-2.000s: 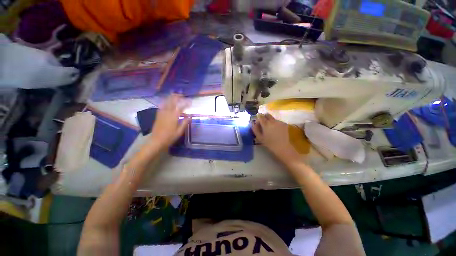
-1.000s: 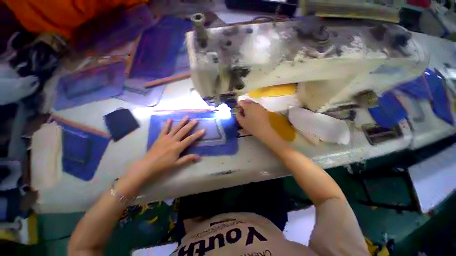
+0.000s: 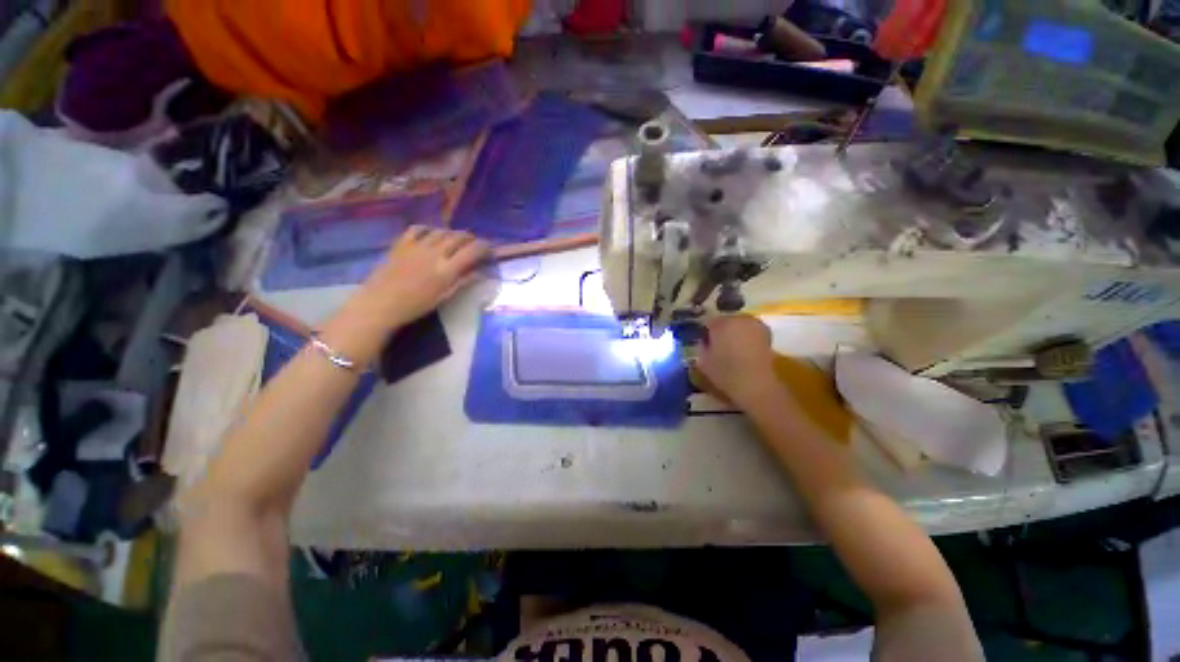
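Note:
A blue clear sewing template point(image 3: 492, 395) with a rectangular slot lies flat on the white machine bed, its right part by the brightly lit needle area point(image 3: 643, 343). My right hand point(image 3: 735, 360) is just right of the needle, fingers bent together; whether it holds anything is hidden. My left hand point(image 3: 427, 272) is up and left of the template, off it, at the end of an orange-brown strip point(image 3: 550, 245). Its fingers are close together and I cannot tell whether they grip the strip. The sewing machine head point(image 3: 802, 213) stands behind and to the right.
A dark square piece point(image 3: 417, 349) lies below my left wrist. A pale fabric stack point(image 3: 214, 388) is at the left. More templates point(image 3: 343, 239) lie behind. A yellow piece point(image 3: 815, 398) and a white piece point(image 3: 921, 411) are right of my right hand. A yellowish basket point(image 3: 1055, 84) stands behind the machine.
My left hand has lifted off the template and moved up and left to the strip behind. My right hand stays beside the needle. The camera view has shifted.

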